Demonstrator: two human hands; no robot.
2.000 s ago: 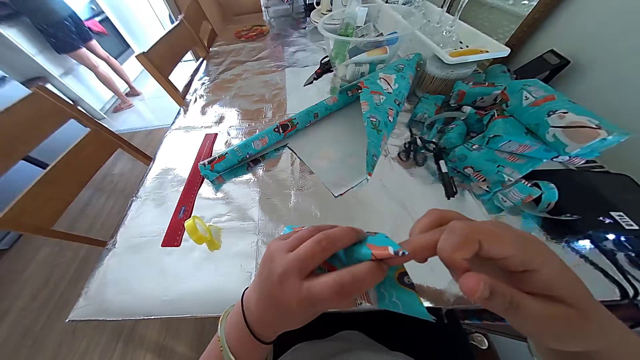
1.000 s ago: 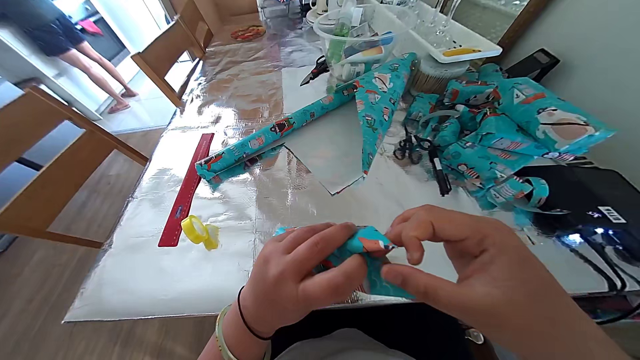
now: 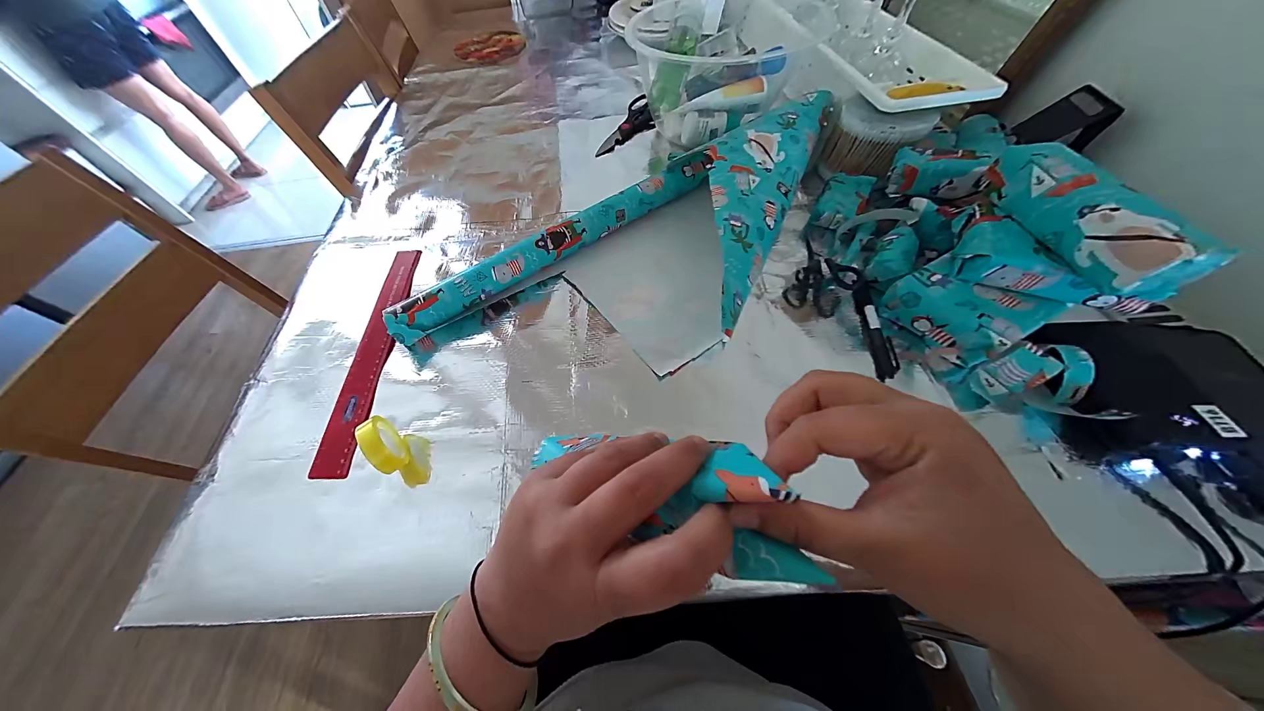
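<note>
My left hand (image 3: 612, 533) presses around a small bundle of teal patterned wrapping paper (image 3: 731, 479) at the table's near edge. With thumb and forefinger my right hand (image 3: 859, 464) pinches the folded right end of the same paper. What lies inside the paper is hidden. Beyond my hands a roll of the same wrapping paper (image 3: 553, 247) lies diagonally, partly unrolled with its white underside up. To the left, a yellow tape roll (image 3: 383, 446) touches or nearly touches a red ruler (image 3: 365, 370).
Wrapped parcels (image 3: 987, 247) pile up at right beside scissors (image 3: 815, 284), a black marker (image 3: 874, 331) and a black glossy object (image 3: 1165, 395). Farther back are more scissors (image 3: 632, 123), a clear plastic tub (image 3: 711, 84) and a white tray (image 3: 973, 84). Wooden chairs (image 3: 128, 267) and a person (image 3: 168, 99) are at left.
My right fingers have moved from the far side of the paper's end onto its folded tip, and now pinch it. My left hand has kept hold of the bundle.
</note>
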